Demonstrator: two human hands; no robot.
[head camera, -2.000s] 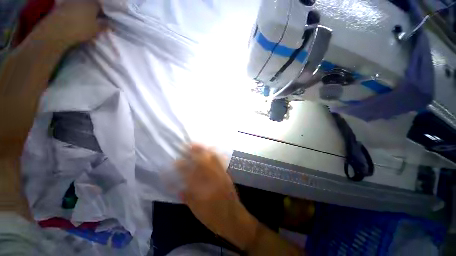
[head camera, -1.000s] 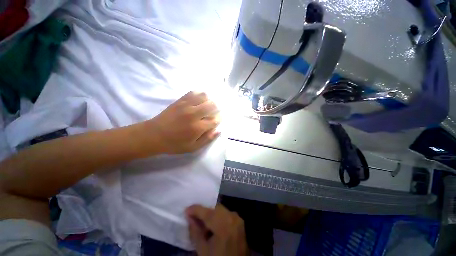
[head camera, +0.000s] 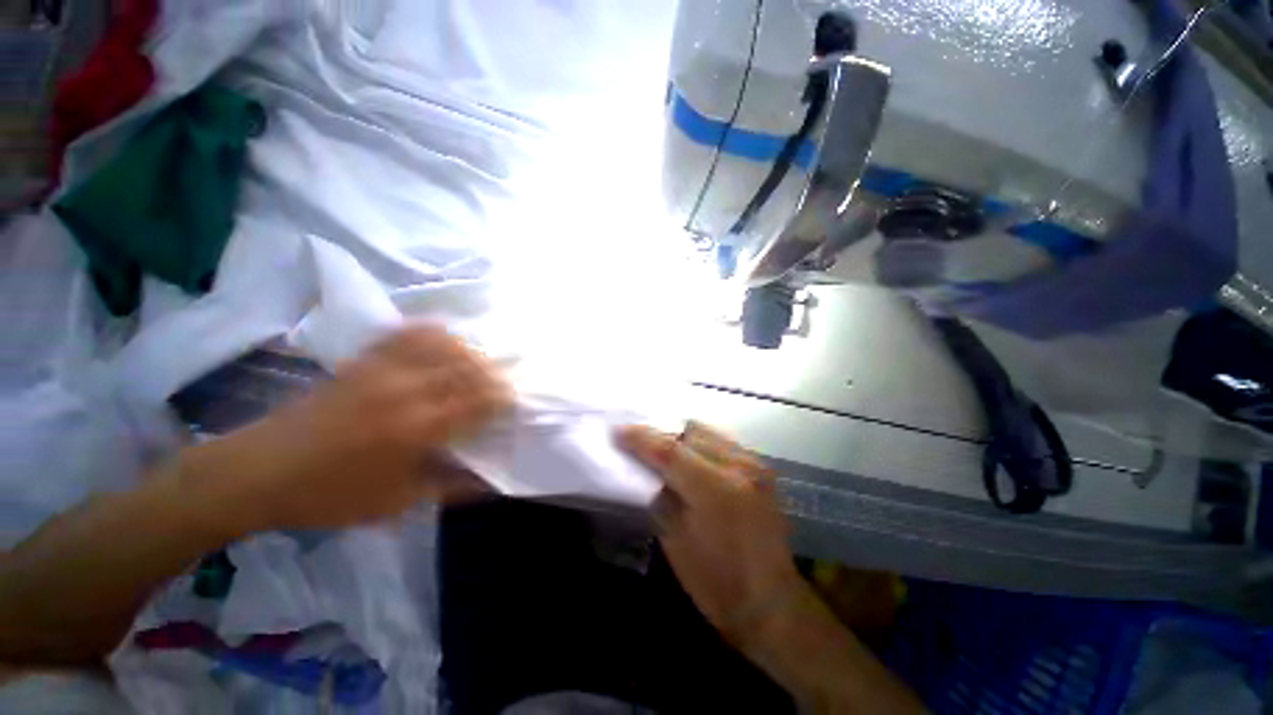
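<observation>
A large white garment piece lies over the left of the table and glares under the lamp. A folded white edge is stretched between my hands at the table's front edge. My left hand, blurred, grips its left end. My right hand pinches its right end. Both hands are left of and in front of the sewing machine head. The presser foot and needle are lost in glare. A green fabric part and a red fabric part show at the left.
Black-handled scissors lie on the machine bed at the right. An edge ruler runs along the table front. A blue plastic basket is below the table. A purple cloth strip is tied around the machine arm. More white pieces hang at the lower left.
My left hand has moved back left from beside the needle area. My right hand has moved up and right, lifting the cloth edge, which is now gathered between both hands.
</observation>
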